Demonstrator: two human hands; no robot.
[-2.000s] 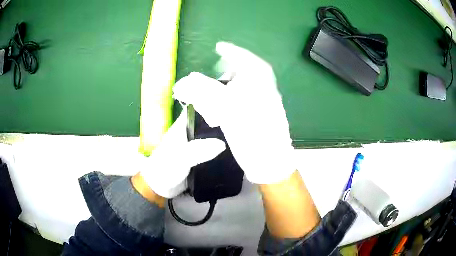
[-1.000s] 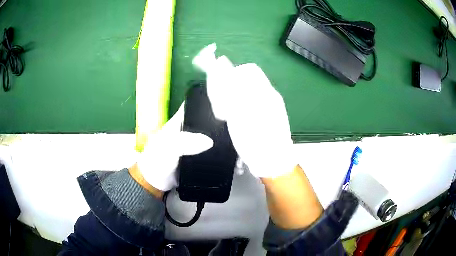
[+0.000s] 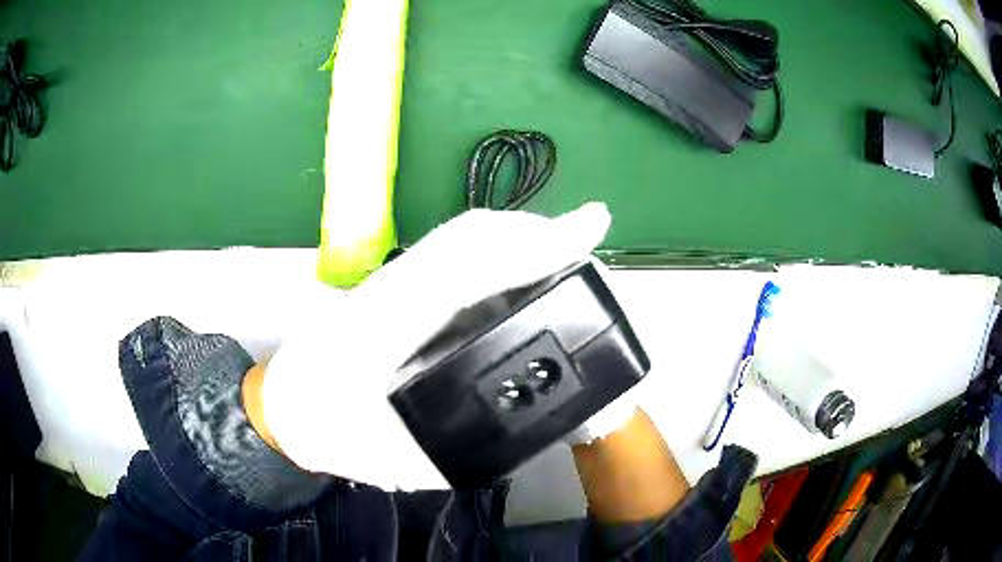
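Note:
A black power adapter [image 3: 516, 379] is tilted up, its end with a two-pin socket facing me. My left hand [image 3: 374, 329], in a white glove, is wrapped around its left and far sides. My right hand [image 3: 608, 419], also gloved, is mostly hidden behind the adapter; only a bit of glove and the bare wrist show, so its grip cannot be told. A coiled black cord [image 3: 511, 170] lies on the green belt just beyond the left hand.
A yellow-green edged strip [image 3: 363, 143] crosses the green belt [image 3: 198, 132]. A larger adapter [image 3: 670, 77] with coiled cord and a small adapter [image 3: 903, 145] lie at right. The white ledge [image 3: 912, 329] holds a toothbrush [image 3: 749, 351] and a bottle [image 3: 797, 386]. Tools lie below right.
The adapter has turned from lying lengthwise to showing its socket end. My right hand has moved down behind it. The coiled cord has come into view, and the belt items appear higher.

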